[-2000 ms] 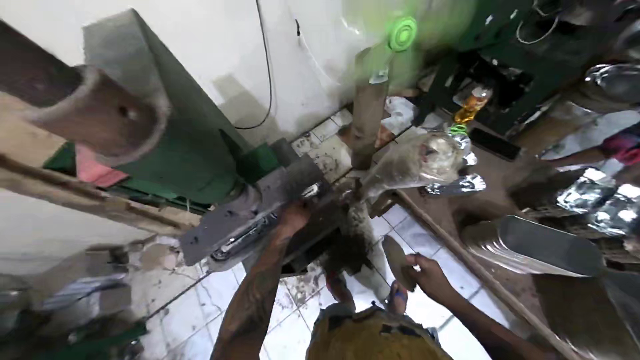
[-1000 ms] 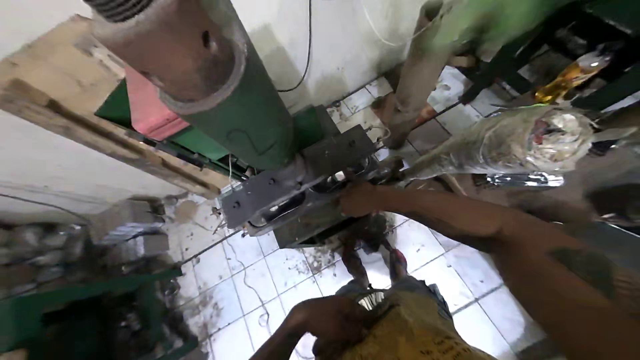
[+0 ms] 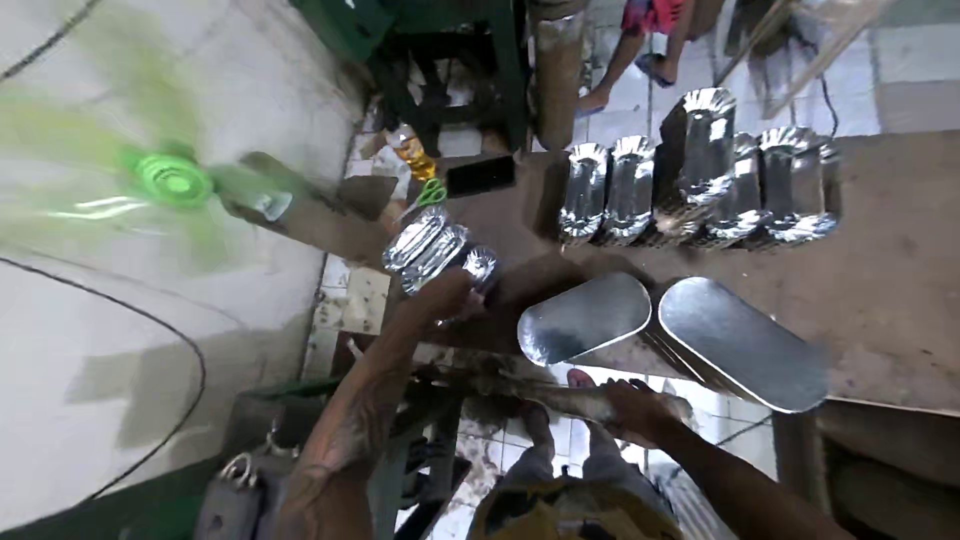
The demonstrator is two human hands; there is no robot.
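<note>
My left hand [image 3: 452, 294] is at the brown tabletop's left end, its fingers closed on a shiny foil tray [image 3: 481, 264]; the fingertips are blurred. Right beside it lie more fluted foil trays [image 3: 425, 247]. Below the table edge, my right hand [image 3: 632, 411] grips a long bar with a pale, wrapped-looking end [image 3: 574, 401]. Two stacks of flat, round-ended foil sheets, one left [image 3: 585, 316] and one right [image 3: 739, 341], rest near the table's front edge. Behind them stand several stacks of formed foil trays [image 3: 709, 146], one taller than the others.
Green-handled scissors [image 3: 431, 193], a black phone-like slab [image 3: 481, 175] and a bottle of amber liquid [image 3: 415, 156] are at the table's far left. A green fan [image 3: 174, 180] spins at left. Grey metal machine parts [image 3: 232, 495] sit lower left. Another person's legs [image 3: 622, 67] show beyond the table.
The view has swung from the machine to the table. My left hand, low near my body a second ago, is now at the foil trays. My right hand has left the machine and holds the bar.
</note>
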